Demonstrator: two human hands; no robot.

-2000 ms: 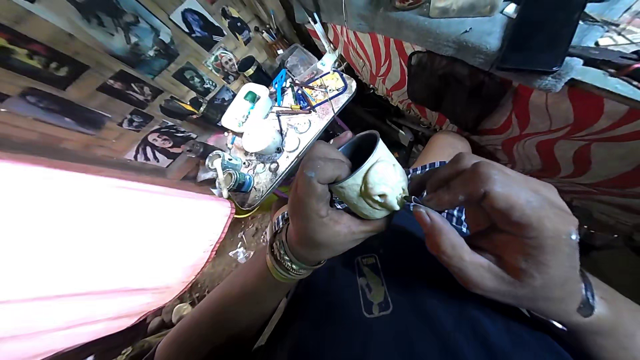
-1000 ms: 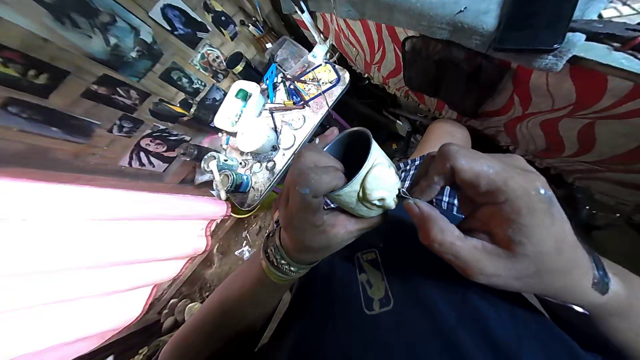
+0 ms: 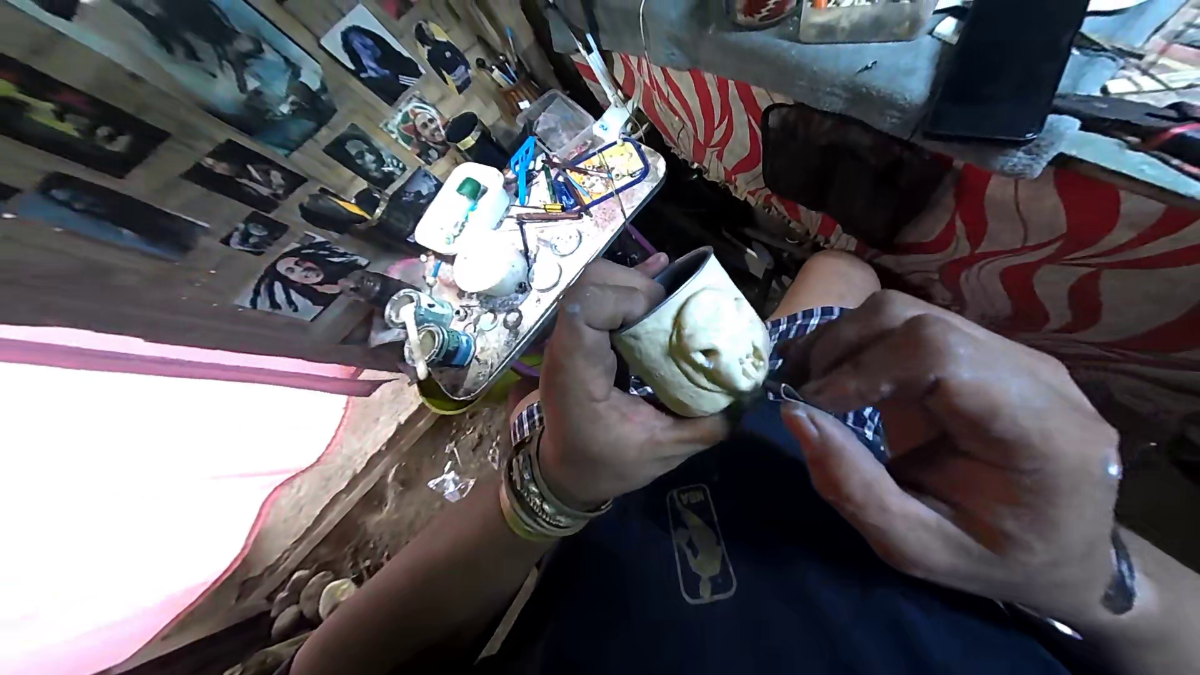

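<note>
A cup [image 3: 656,361] coated in pale, clay-like material, with a dark inside, is tilted in my left hand [image 3: 600,403], its mouth toward the upper left. My left fingers wrap its far side and base. A raised lump [image 3: 722,342] with small hollows, like part of a modelled face, stands out from its wall. My right hand [image 3: 956,431] pinches a thin tool with a small wire loop [image 3: 790,392] between thumb and fingertips, just right of the lump. Whether the loop touches the clay cannot be told; most of the tool is hidden by my fingers.
Beyond my left hand, a small table [image 3: 600,239] holds a white tub [image 3: 459,208], a white round container [image 3: 489,262], tins [image 3: 445,345] and slender tools. At upper right, a grey ledge [image 3: 844,75] bears a dark flat object [image 3: 1008,70]. Pictures cover the wall at left.
The cup has turned in my left hand, so its raised lump now shows at a different angle. My right hand stays close beside it with the loop tool.
</note>
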